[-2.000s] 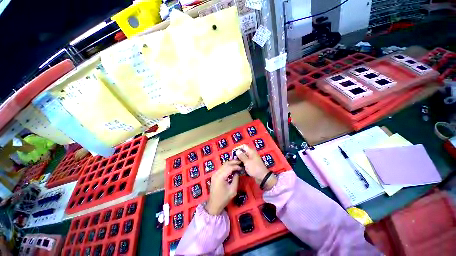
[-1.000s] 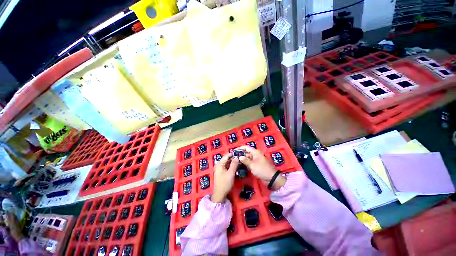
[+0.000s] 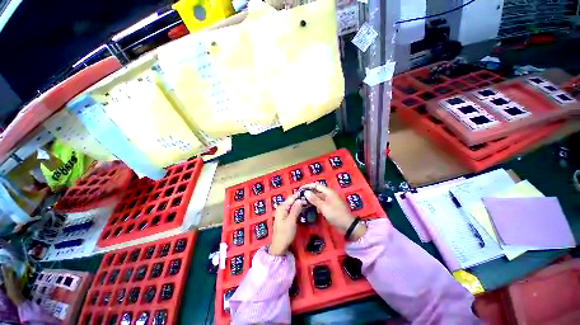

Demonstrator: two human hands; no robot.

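My left hand [image 3: 285, 223] and my right hand [image 3: 332, 209] meet above the middle of the red compartment tray [image 3: 299, 262]. Between their fingertips they hold a small dark smartwatch unit [image 3: 304, 196], partly hidden by the fingers. The tray lies directly in front. Upper and left pockets hold units with pale markings facing up. Units in the lower right pockets, such as a plain dark unit [image 3: 321, 275], show no markings. My right wrist wears a black band.
Neighbouring red trays [image 3: 181, 274] lie left. A metal post [image 3: 378, 127] stands behind the main tray. Stacked red trays [image 3: 474, 134], record sheets [image 3: 445, 222], a pen [image 3: 467, 219] and a pink-purple pad [image 3: 528, 222] lie right. Yellow sheets [image 3: 248, 76] hang above. Another person's hand [image 3: 14, 282] is far left.
The view has shifted, so the main tray sits further right than two seconds ago. Both hands stay together over the tray with the unit. Another person's hand has appeared at far left.
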